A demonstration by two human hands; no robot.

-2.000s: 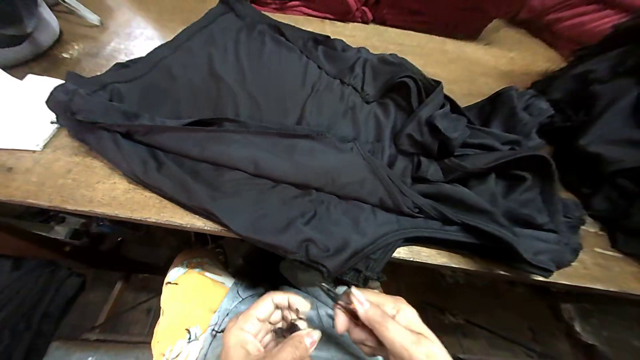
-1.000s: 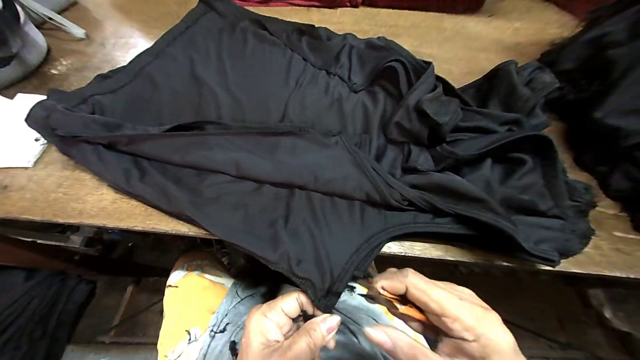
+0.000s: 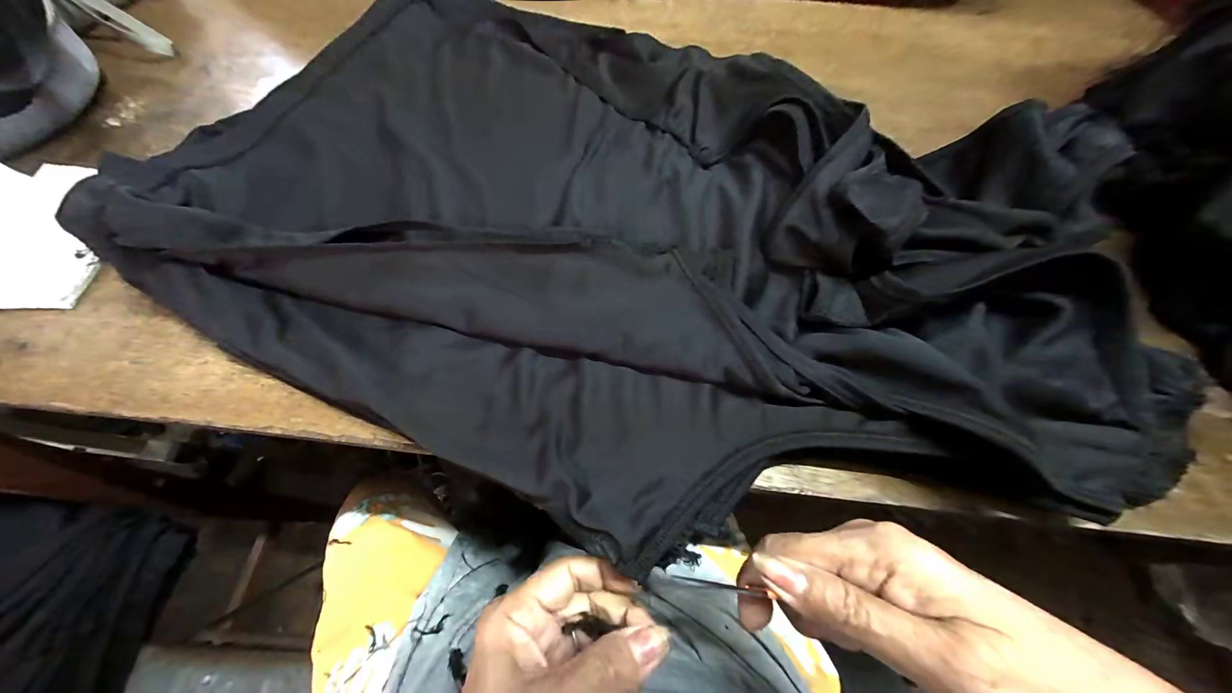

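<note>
A black fabric garment point(image 3: 462, 289) lies spread over a wooden table point(image 3: 221, 385), and one corner hangs past the front edge toward my lap. My left hand point(image 3: 573, 630) is at that corner with curled fingers, and a small dark tuft of thread or fabric point(image 3: 589, 628) sits in it. To the right, my right hand point(image 3: 847, 597) pinches a thin dark pointed tool point(image 3: 717, 583) with a bit of orange at the fingertips. The tool's tip points at the garment corner; whether it touches the cloth is unclear.
White paper point(image 3: 43, 236) lies at the table's left, beside a grey rounded object point(image 3: 43, 82). More black fabric point(image 3: 1179, 192) is heaped at the right. Dark cloth point(image 3: 82, 587) lies low on the left. Loose black scraps rest on the lap cloth point(image 3: 385, 587).
The garment's corner now reaches my left hand, while two seconds ago it was above both hands. My right hand has moved to the right, away from my left hand.
</note>
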